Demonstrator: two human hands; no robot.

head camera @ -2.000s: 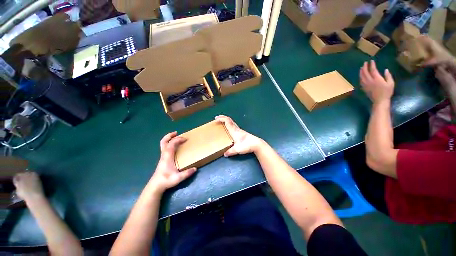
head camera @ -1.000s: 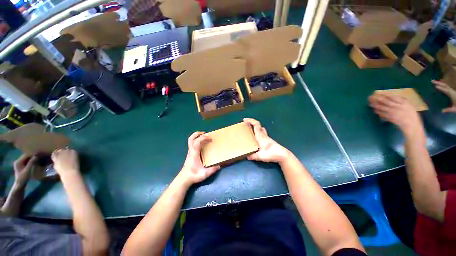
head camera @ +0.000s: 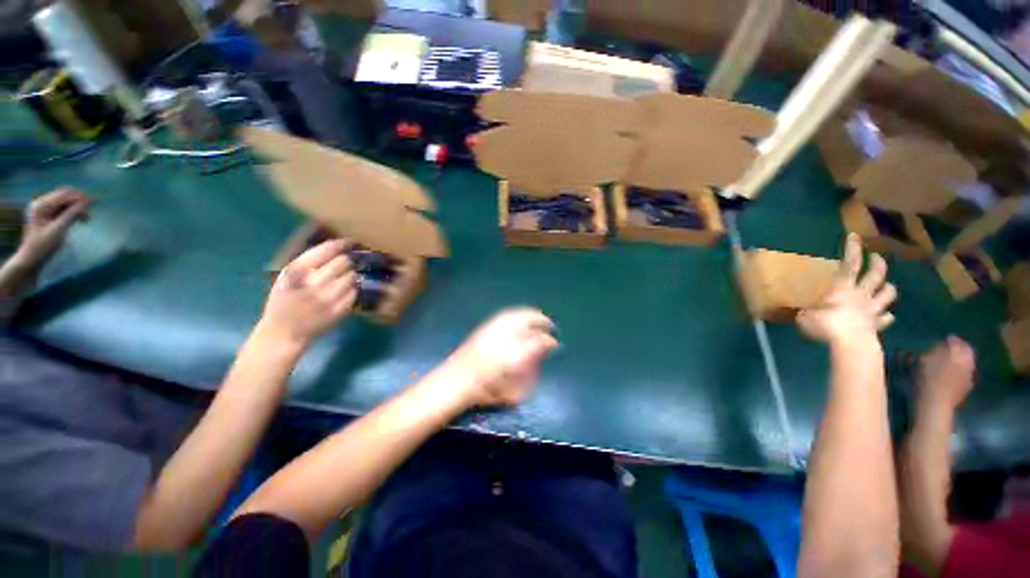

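A closed brown mailer box (head camera: 787, 280) lies on the green bench at the pale seam. My right hand (head camera: 849, 303) is at its right end with fingers spread; the hand seems to touch the box but does not grip it. My left hand (head camera: 508, 356) is blurred, over the bench in front of me, fingers curled, with nothing visible in it. Two open boxes stand side by side at the back, lids up, with black cables inside: the left one (head camera: 553, 238) and the right one (head camera: 669, 236).
A neighbour's hand (head camera: 311, 288) is at another open box (head camera: 356, 203) on the left. A red-sleeved worker's hand (head camera: 944, 373) is at right. More open boxes (head camera: 969, 274) stand at the back right. A pole (head camera: 808, 113) rises by the seam. A black unit (head camera: 424, 124) stands behind.
Both my hands held the closed box in front of me. Now the box is at the seam on the right with my right hand; my left hand has let go. A neighbour's open box has come nearer from the left.
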